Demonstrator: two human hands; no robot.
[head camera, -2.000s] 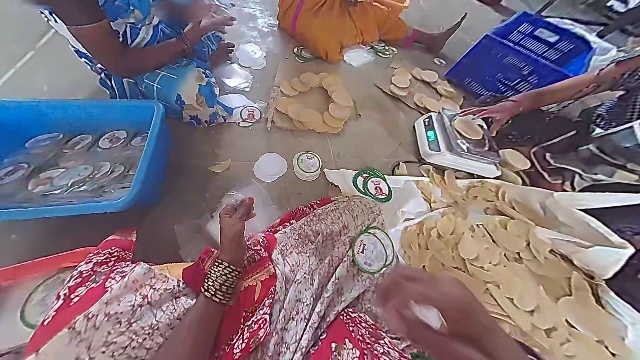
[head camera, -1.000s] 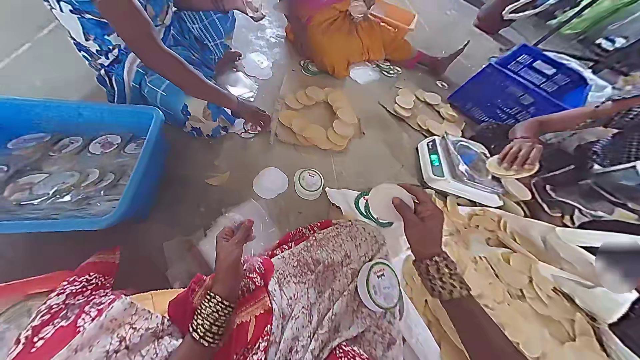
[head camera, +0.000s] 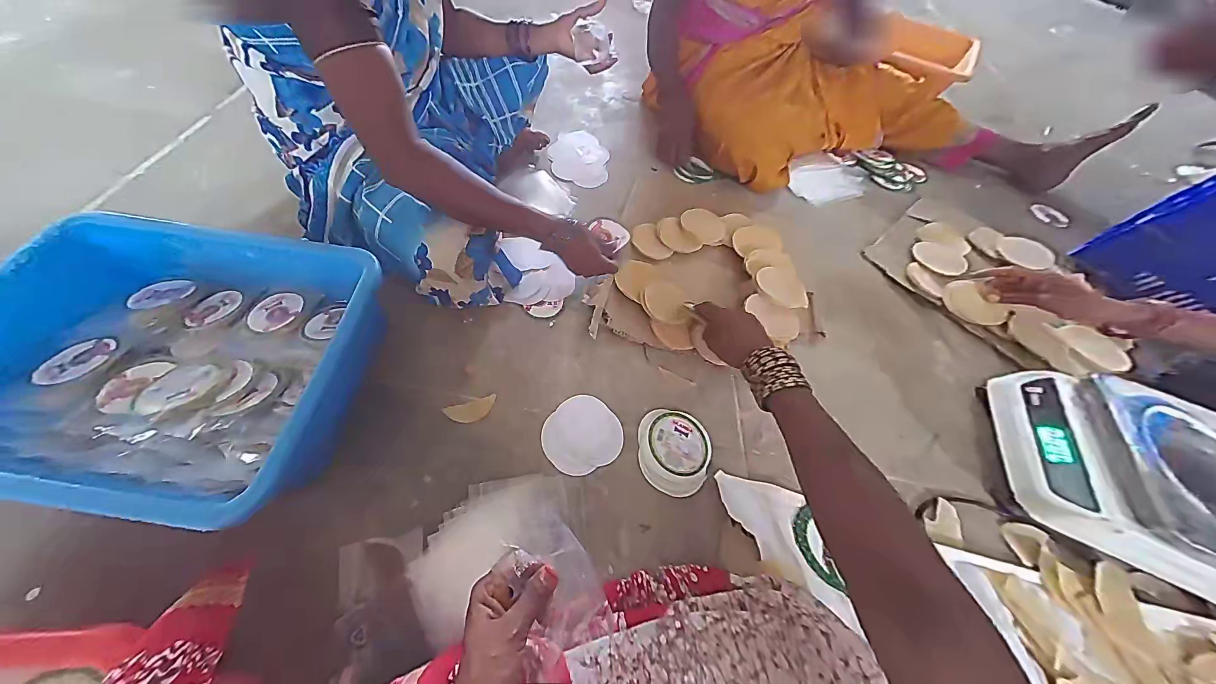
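My right hand (head camera: 730, 334) reaches out to the near edge of a ring of pale flat round discs (head camera: 703, 228) laid on cardboard, its fingers at a disc; whether it grips one cannot be told. Down at the bottom centre, my left hand (head camera: 508, 603) pinches clear plastic bags (head camera: 475, 551) between thumb and fingers. Between my hands lie white paper circles (head camera: 581, 435) and a stack of round printed labels (head camera: 676, 448). A broken piece of disc (head camera: 469, 409) lies to their left. Another person's hand (head camera: 581, 249) touches the ring's left side.
A blue plastic tub (head camera: 366, 313) with packed, labelled bags stands at left. At right are a digital scale (head camera: 1092, 456), a heap of discs (head camera: 1111, 617) and a blue crate (head camera: 1159, 242). Another hand (head camera: 1045, 294) is over more discs on cardboard. Co-workers sit across from me.
My right hand has moved forward from beside the label stack, where it held a pale disc, to the ring. The hand at the scale has moved to the discs on cardboard at right.
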